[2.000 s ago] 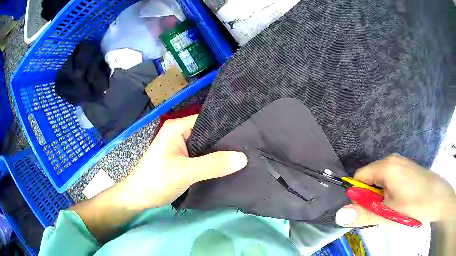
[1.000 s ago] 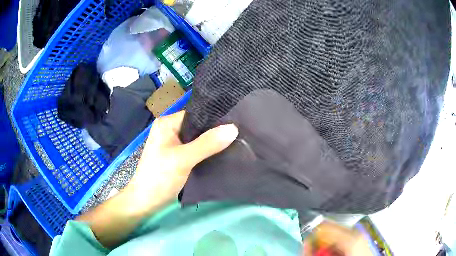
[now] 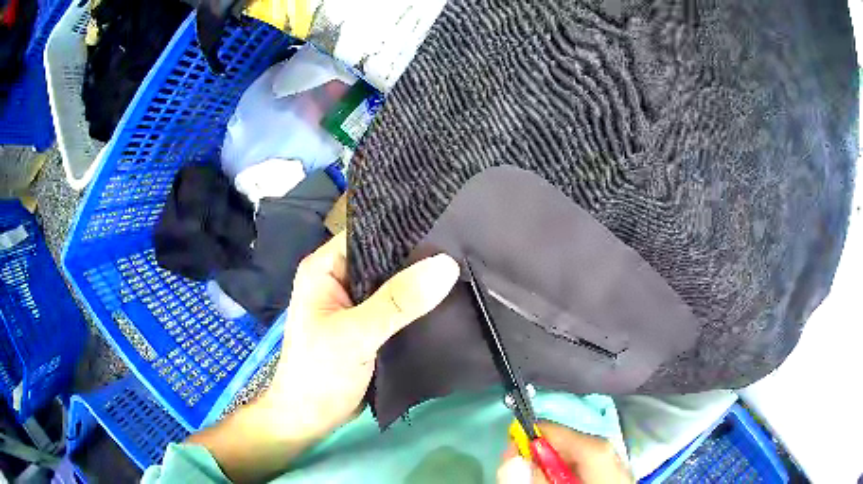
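Observation:
A large garment panel (image 3: 606, 104), dark with a wavy ribbed look, lies in front of me. A smooth dark grey patch (image 3: 558, 236) sits on it, with a short dark slit (image 3: 568, 333) in it. My left hand (image 3: 355, 326) grips the panel and patch at their left edge, thumb on top and fingers hidden underneath. My right hand (image 3: 568, 458), partly cut off by the bottom edge, holds scissors (image 3: 501, 350) with red and yellow handles. Their blades look nearly closed and point up over the patch, tips beside my left thumb near the slit's left end.
A blue crate (image 3: 142, 246) at the left holds dark cloth pieces (image 3: 203, 222), pale plastic and a green container (image 3: 352, 115). A white-rimmed basket (image 3: 71, 132) stands beyond it. More blue crates are at lower left and lower right. A white surface (image 3: 804, 397) lies at the right.
The scissors have come from the patch's right side, down off the cloth, and back over it from below, now pointing up. My left hand still grips the cloth. The view has shifted slightly.

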